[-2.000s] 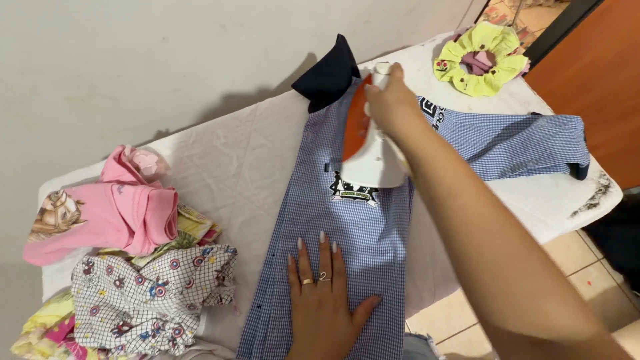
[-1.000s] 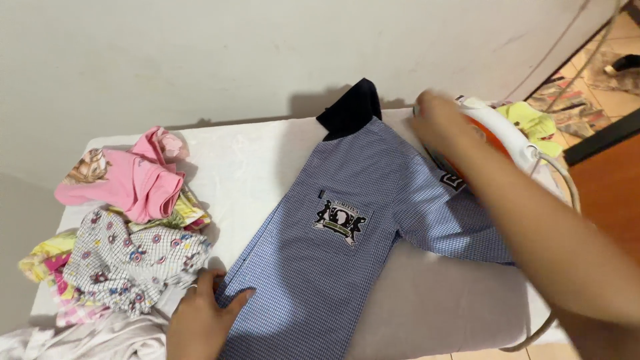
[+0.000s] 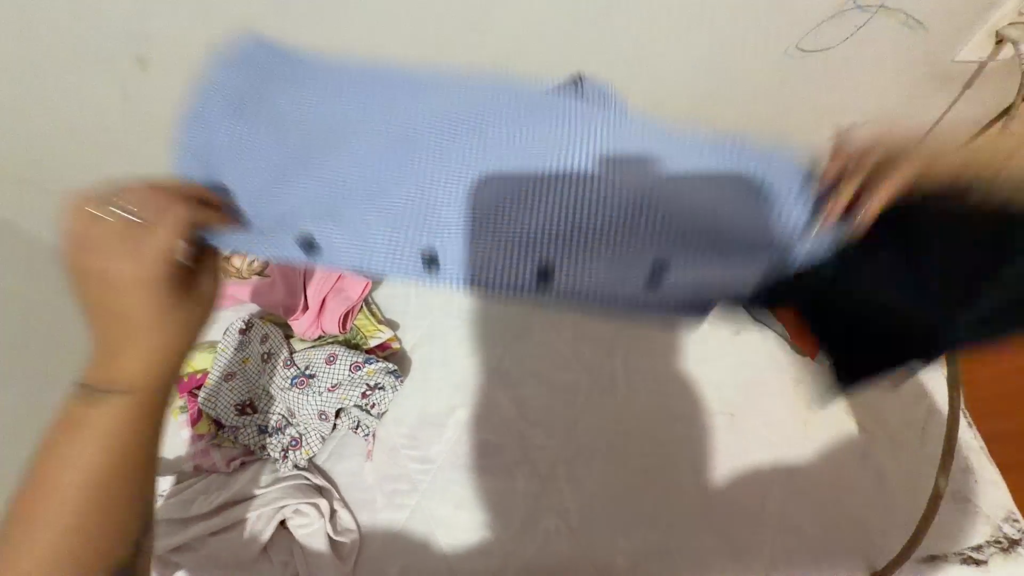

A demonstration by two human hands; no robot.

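Note:
A blue finely checked shirt (image 3: 384,160) with dark buttons or buttonholes along its lower edge is stretched in the air above the white-covered ironing surface (image 3: 592,448). My left hand (image 3: 152,256) grips its left end. At the other end my right hand (image 3: 872,176), blurred, holds it beside the dark collar (image 3: 920,280), which hangs down at the right. Behind the collar a small orange and grey part of the iron (image 3: 796,330) shows; the rest of it is hidden.
Pink cloth (image 3: 320,300), a white checked printed garment (image 3: 296,392) and pale grey cloth (image 3: 256,512) lie heaped at the left. A brown cord (image 3: 944,472) curves down the right side. The wall (image 3: 704,48) stands behind, and an orange-brown panel (image 3: 996,400) is at the right edge.
The shirt lay on the surface and is now lifted and held between both hands. My right hand, on the iron in the earlier frames, has let it go and grips the shirt.

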